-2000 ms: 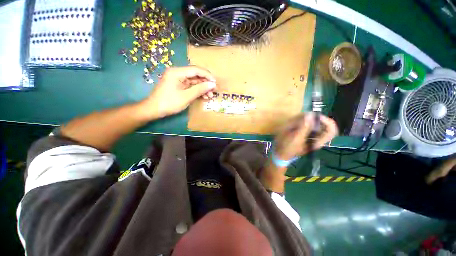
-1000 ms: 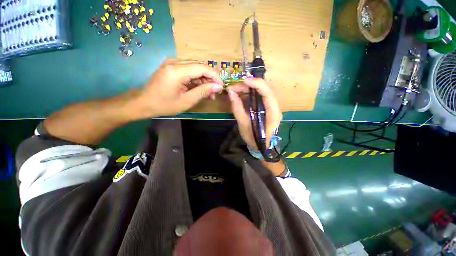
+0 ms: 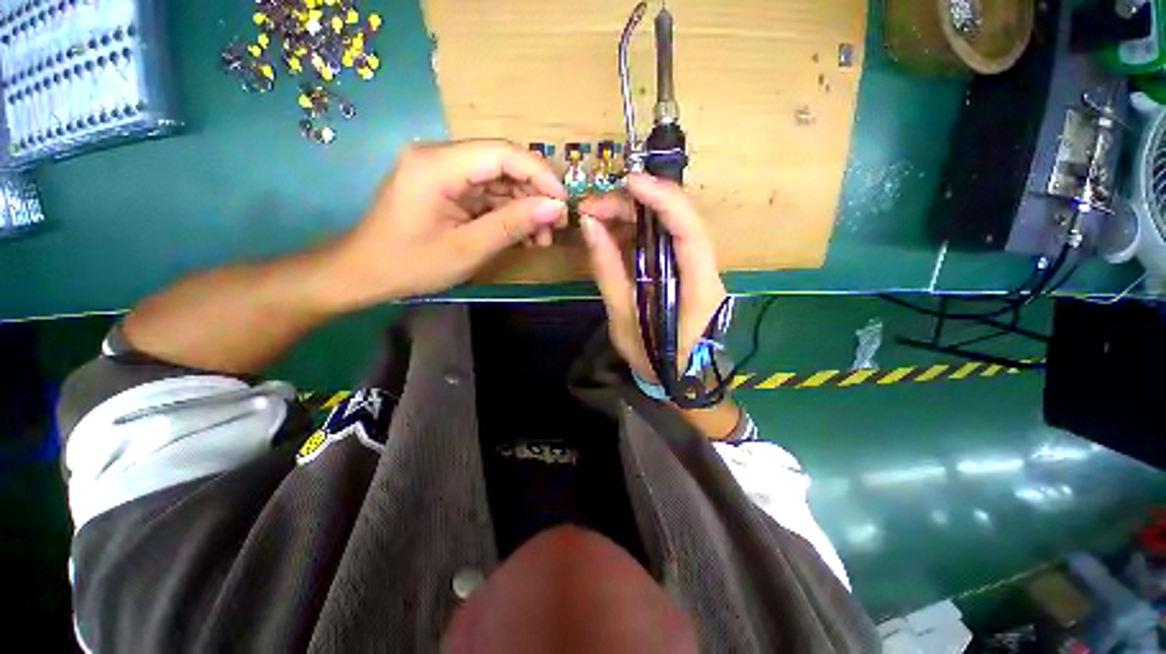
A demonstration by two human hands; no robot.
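Note:
The soldering iron [image 3: 664,147] lies across my right hand [image 3: 665,262], its tip pointing away over the tan work board [image 3: 754,166]. The bent solder feed tube [image 3: 625,77] runs beside it. The green circuit board strip [image 3: 604,192] lies on the board, its dark and orange tabs on the far edge, partly hidden by my hands and the iron. My left hand [image 3: 460,211] has thumb and forefinger pinched at the strip's near left part. My right fingertips almost meet them. Whether something small sits between the fingertips cannot be told.
A loose pile of yellow and silver round components [image 3: 313,51] lies left of the board. Component trays [image 3: 77,70] are far left. A brown round pot [image 3: 991,32], a dark feeder unit [image 3: 1042,166] and part of a desk fan [image 3: 1151,185] stand right. Iron cable hangs at my right wrist.
My right hand has come from the right side to the strip, with the iron, beside my left hand. Over the last second both hands have stayed nearly in place while the view shifted slightly.

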